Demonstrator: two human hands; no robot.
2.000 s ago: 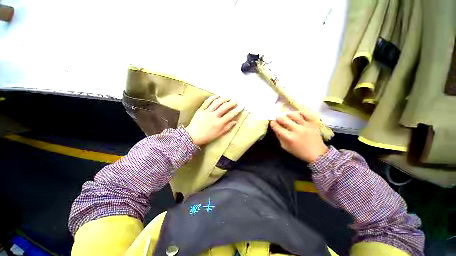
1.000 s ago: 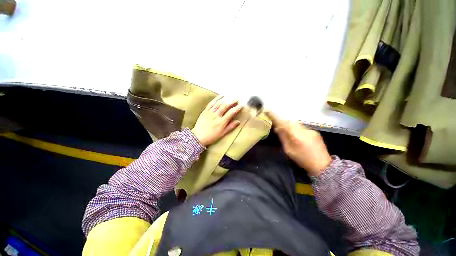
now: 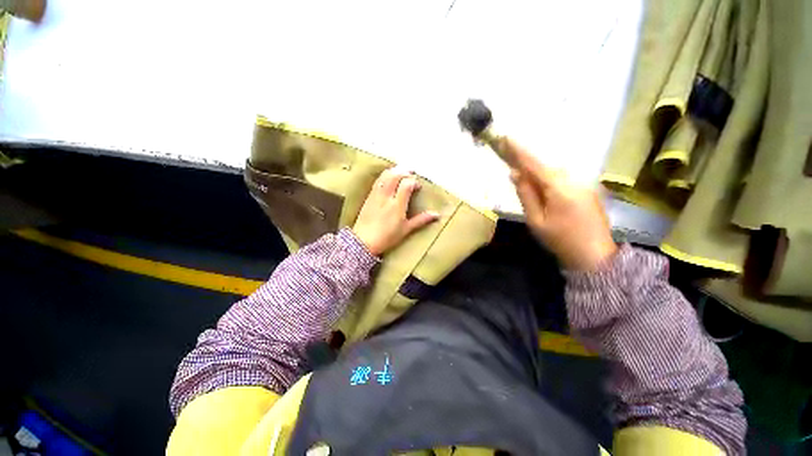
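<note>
A tan bag body (image 3: 444,246) with yellow edges lies over the bench edge and down onto my dark apron. It has a dark brown panel (image 3: 303,204) at its left and a small black label (image 3: 415,287) low on it. My left hand (image 3: 388,212) lies flat on the tan piece near the bench edge, thumb spread from the fingers. My right hand (image 3: 561,207), slightly blurred, is closed around the handle of a hammer (image 3: 476,117). The dark hammer head is up and left of that hand, apart from the tan piece.
The white bench (image 3: 223,71) spans the front. A stack of tan pieces (image 3: 750,151) with yellow edges hangs over its right end. A blurred brown thing (image 3: 25,9) is at the far left corner. A yellow line (image 3: 133,264) crosses the dark floor.
My right hand was at the bench edge beside the lying hammer. It took the hammer, brought its head onto the tan piece's seam, and now holds it farther up and right. My left hand stays on the piece.
</note>
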